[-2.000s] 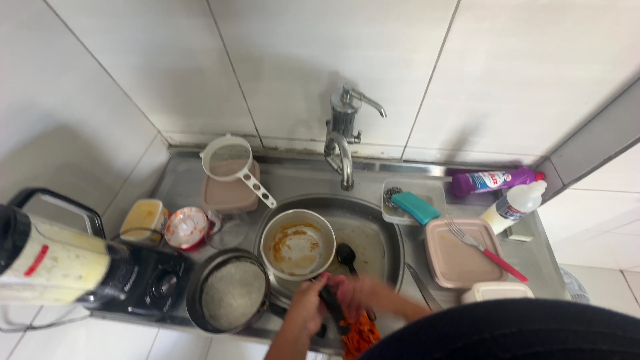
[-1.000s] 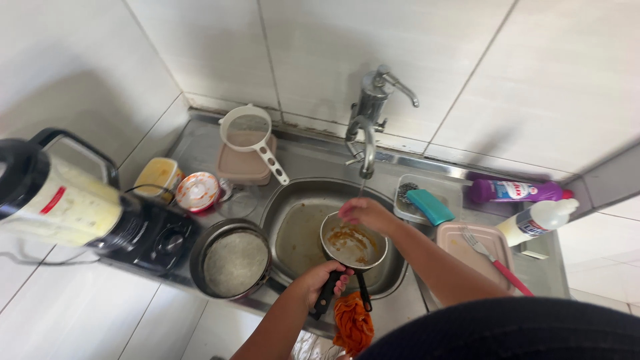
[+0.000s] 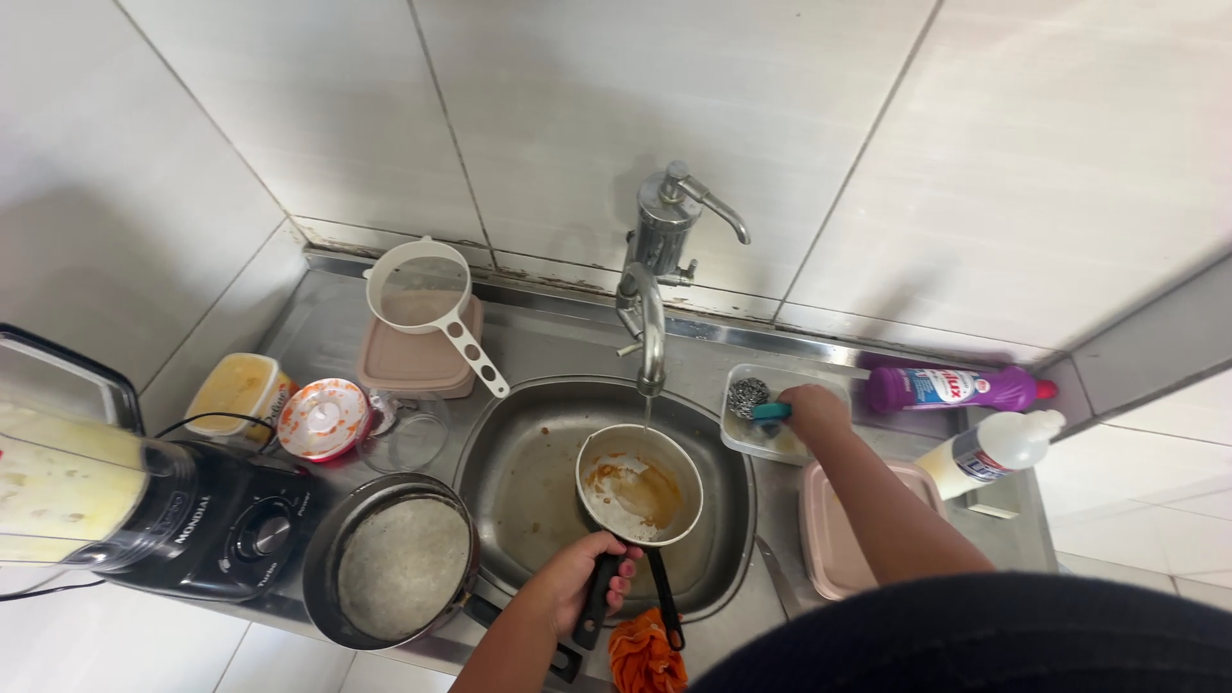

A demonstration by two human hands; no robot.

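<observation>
My left hand (image 3: 587,582) grips the black handle of a small saucepan (image 3: 640,481), which is tilted in the steel sink (image 3: 525,500) under the faucet (image 3: 653,337). A thin stream of water runs into the pan, where orange residue clings to the inside. A black-handled utensil lies against the pan's near side. My right hand (image 3: 816,416) is closed on a teal sponge (image 3: 770,412) at a clear plastic container (image 3: 736,435). Beside the sponge, a steel wool scrubber (image 3: 747,396) sits in that container.
A frying pan (image 3: 404,568) and a blender (image 3: 221,529) stand left. Behind them are a white strainer (image 3: 419,289), a lidded pink container (image 3: 414,356) and a margarine tub (image 3: 231,395). An orange cloth (image 3: 643,654), knife (image 3: 775,577), purple bottle (image 3: 948,387) and white bottle (image 3: 991,450) lie around the sink.
My right hand has moved from above the saucepan, by the faucet, to the container and taken hold of the teal sponge. Water now runs into the pan. My left hand still holds its handle.
</observation>
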